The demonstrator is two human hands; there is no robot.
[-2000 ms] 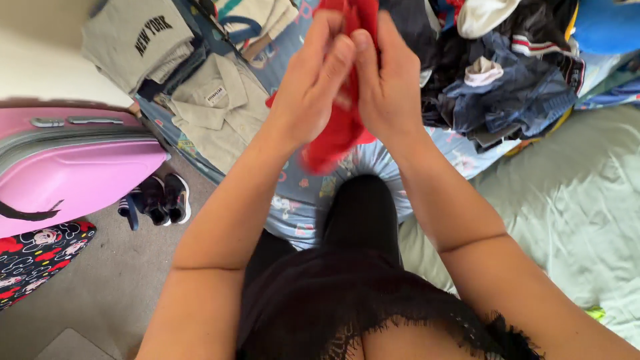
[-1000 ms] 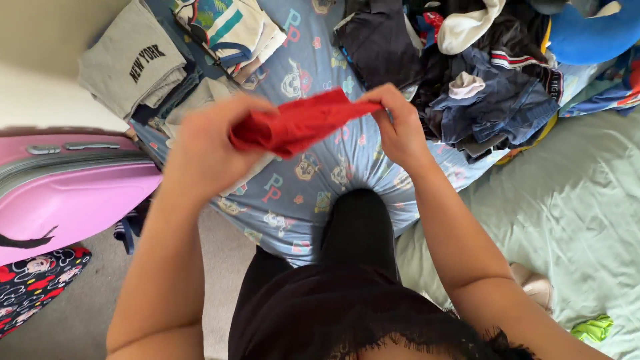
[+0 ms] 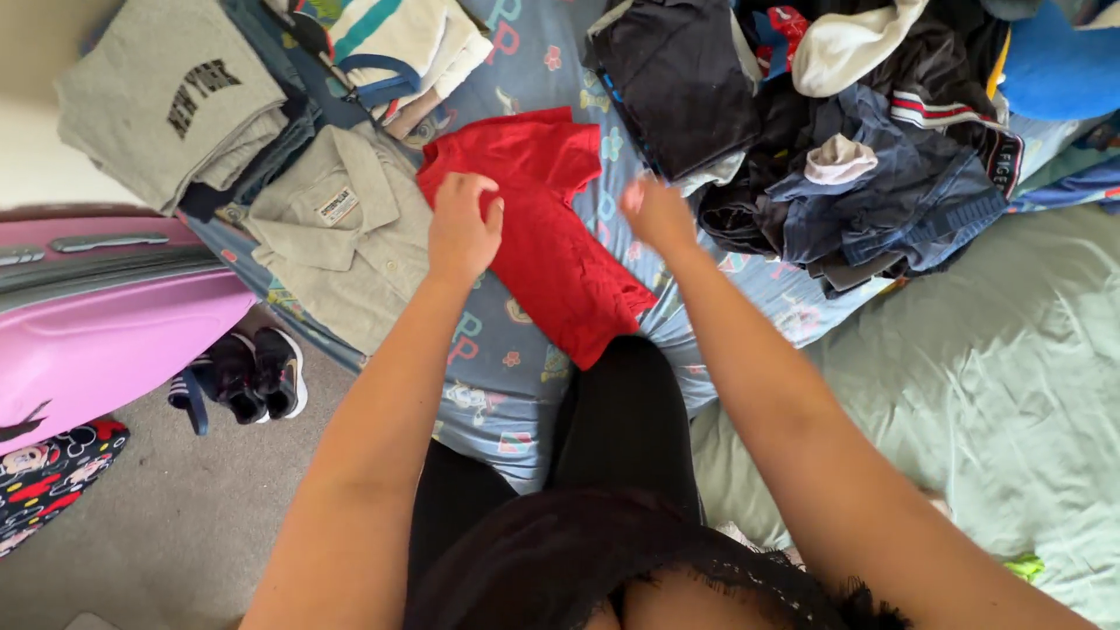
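Note:
A red T-shirt (image 3: 551, 236), folded lengthwise with its sleeve sticking out, lies on the patterned blue bed sheet (image 3: 499, 385), its hem by my knee. My left hand (image 3: 465, 226) is over the shirt's left edge near the collar, fingers parted and curled; whether it touches the cloth I cannot tell. To the right of the sleeve, my right hand (image 3: 654, 210) is blurred above the sheet, and its fingers are hard to make out. A beige collared shirt (image 3: 350, 236) lies left of the red one. Folded black clothing (image 3: 678, 87) lies just beyond my right hand.
Folded grey clothes (image 3: 175, 96) and a folded white top (image 3: 411, 44) lie at the upper left. A heap of dark clothes (image 3: 884, 192) with a white sock (image 3: 853, 44) is at the right. A pink suitcase (image 3: 114, 332) and black shoes (image 3: 262, 376) stand on the floor.
The red T-shirt was held up between both hands one second ago and now lies on the bed sheet. My hands have come apart from its ends.

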